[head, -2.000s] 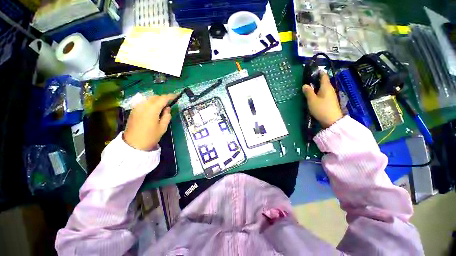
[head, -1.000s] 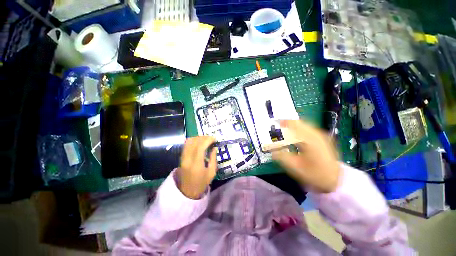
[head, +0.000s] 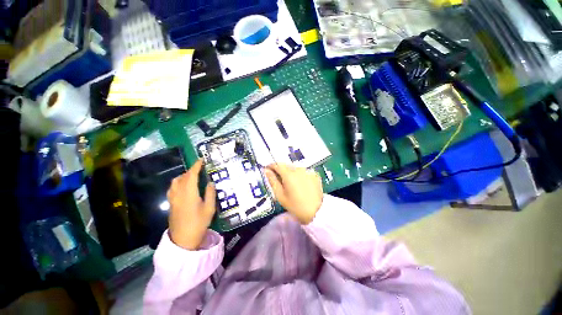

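The open tablet housing (head: pixel 237 178) lies in mid-frame, silver-white with a dark rim and blue-edged squares. My left hand (head: pixel 190 206) is at its left edge and my right hand (head: pixel 296 189) at its right edge, fingers on or beside the rim. Whether they grip it is unclear. The screen (head: pixel 288 132) lies face down to the upper right of the housing, its white back showing small black flex pieces. A black flex cable (head: pixel 220 121) lies at the housing's top end on the bubble wrap (head: pixel 246 101).
A black glossy tablet (head: pixel 154 184) lies at left. The electric screwdriver (head: pixel 351 114) lies right of the screen. Beyond it are a blue device (head: pixel 394 101) and the soldering iron (head: pixel 493 115). A parts box (head: pixel 354 31) and tape roll (head: pixel 253 31) stand behind.
My right hand has moved from the screwdriver, past the screen, to the housing's right edge. My left hand has come to its left edge. The black strip seen across the housing is gone. The view has shifted.
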